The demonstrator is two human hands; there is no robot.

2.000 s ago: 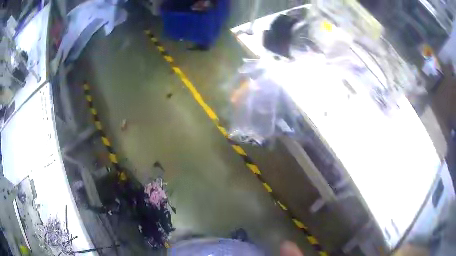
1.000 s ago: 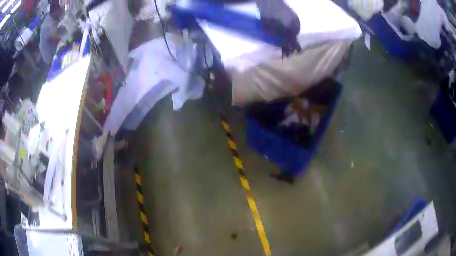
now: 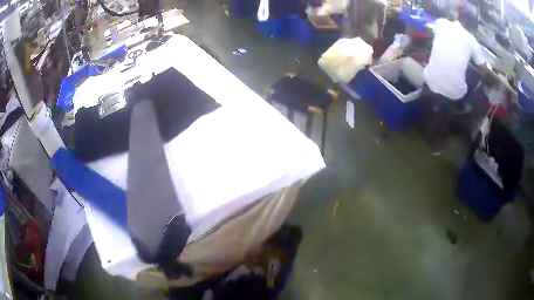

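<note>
No hand of mine shows in the picture. In front of me is a white cloth-covered table point(image 3: 234, 146). Black garment pieces point(image 3: 184, 96) lie flat across its far left part. A grey metal template point(image 3: 112, 104) lies on the black cloth. A pair of scissors point(image 3: 136, 54) lies near the table's back edge. A long grey board with a rounded tip point(image 3: 149, 170) extends over the table from the near edge, with a dark part at its near end. A blue bar point(image 3: 91, 181) runs beside it.
A dark stool point(image 3: 301, 94) stands right of the table. Blue tubs stand on the green floor, one with a white-rimmed box point(image 3: 398, 80), one farther right point(image 3: 483, 190). A person in a white top point(image 3: 452, 61) is bent near them. Pale cloth point(image 3: 58, 234) hangs at left.
The view has moved along the aisle and closer to the cloth-covered table. Its top, with the black cloth and tools, now shows. The blue tub below it is now mostly hidden at the bottom edge.
</note>
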